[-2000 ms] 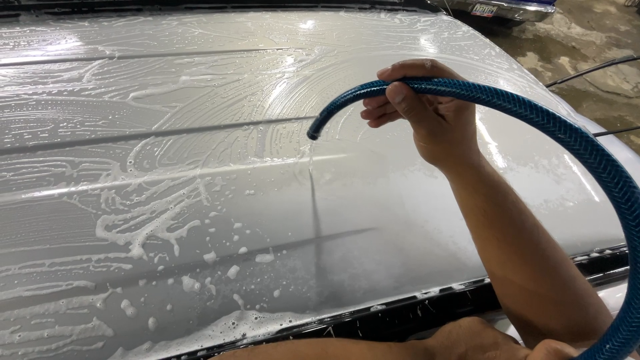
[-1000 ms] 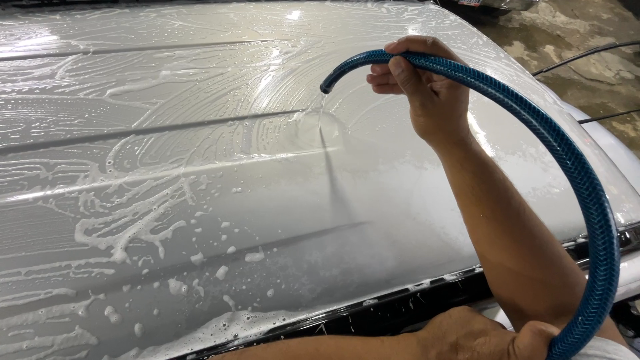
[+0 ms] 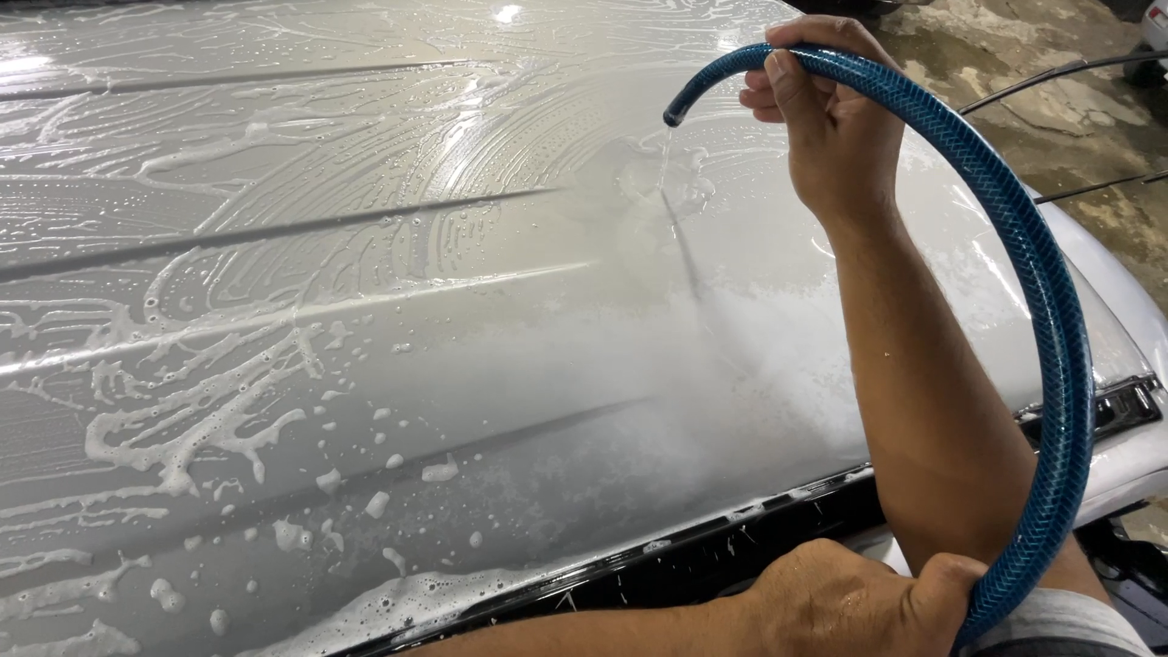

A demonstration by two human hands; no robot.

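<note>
My right hand [image 3: 844, 119] pinches a blue braided hose [image 3: 1036, 274] between thumb and fingers, a short way behind its open end. That end points down over the wet roof panel of a light-coloured vehicle [image 3: 511, 347], and a thin stream of water [image 3: 666, 160] falls from it onto the panel. The hose arcs around the right side to my left hand [image 3: 849, 598], which is closed on its lower part at the bottom right, near the roof edge. White soap foam [image 3: 210, 424] lies in streaks and blobs across the left of the roof.
A black trim strip [image 3: 712, 557] runs along the near roof edge, below my arms. Raised ribs cross the panel. Thin dark cables [image 3: 1058, 73] extend over the wet concrete floor [image 3: 1022, 119] at the upper right. Part of another vehicle [image 3: 1154, 27] shows at the far right corner.
My right hand has moved the hose end farther away and to the right over the roof. The water now lands farther from the near edge. The left hand remains on the hose.
</note>
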